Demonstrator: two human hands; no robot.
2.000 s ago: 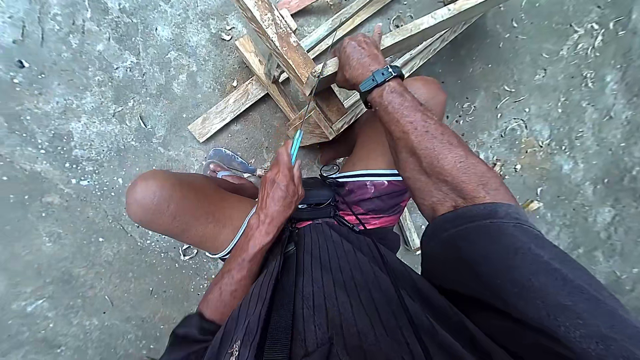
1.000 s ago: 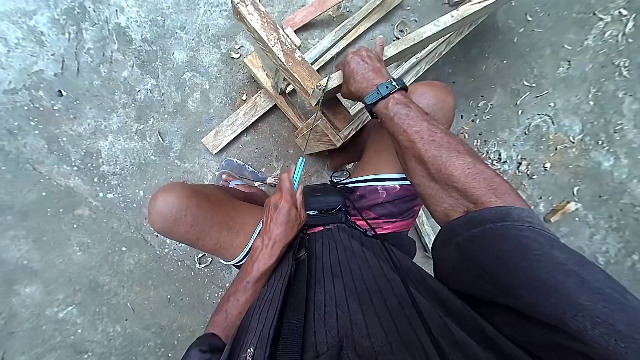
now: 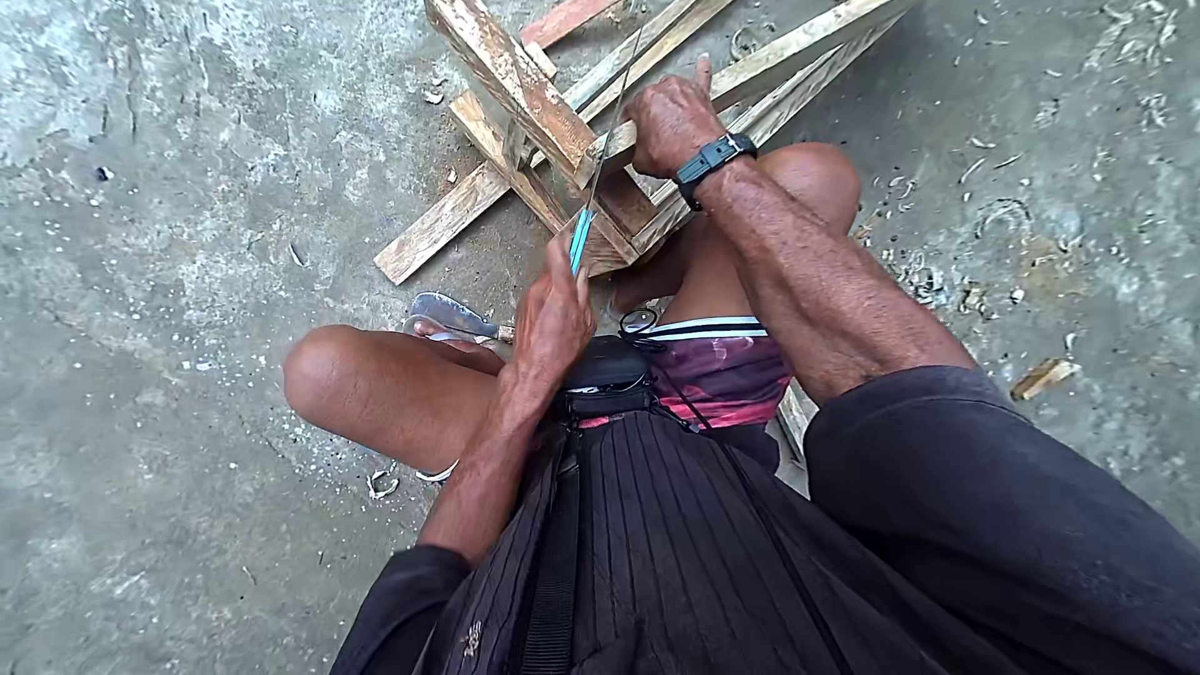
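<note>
My left hand (image 3: 555, 319) is closed around the turquoise handle (image 3: 580, 240) of a saw. Its thin blade (image 3: 614, 127), seen almost edge-on, points up and away and crosses the end of a wooden batten (image 3: 614, 148). Around that batten, close to the blade, my right hand (image 3: 673, 125) is gripped, with a watch on its wrist and one digit sticking up. The batten end lies against a thicker upright wooden piece (image 3: 525, 89), part of a nailed or joined wooden frame. Below the blade is the frame's lower corner (image 3: 605, 251), near my foot.
Loose battens (image 3: 441, 225) lie under and beside the frame, with a reddish wood strip (image 3: 567, 21) behind. A metal blade-like tool (image 3: 450, 314) rests by my left foot. Wood shavings (image 3: 923, 281) and an offcut (image 3: 1043, 378) are on the concrete floor at the right.
Both hands keep their holds on the saw handle and the batten. The saw's handle has shifted slightly relative to the batten; its direction of travel is not plain.
</note>
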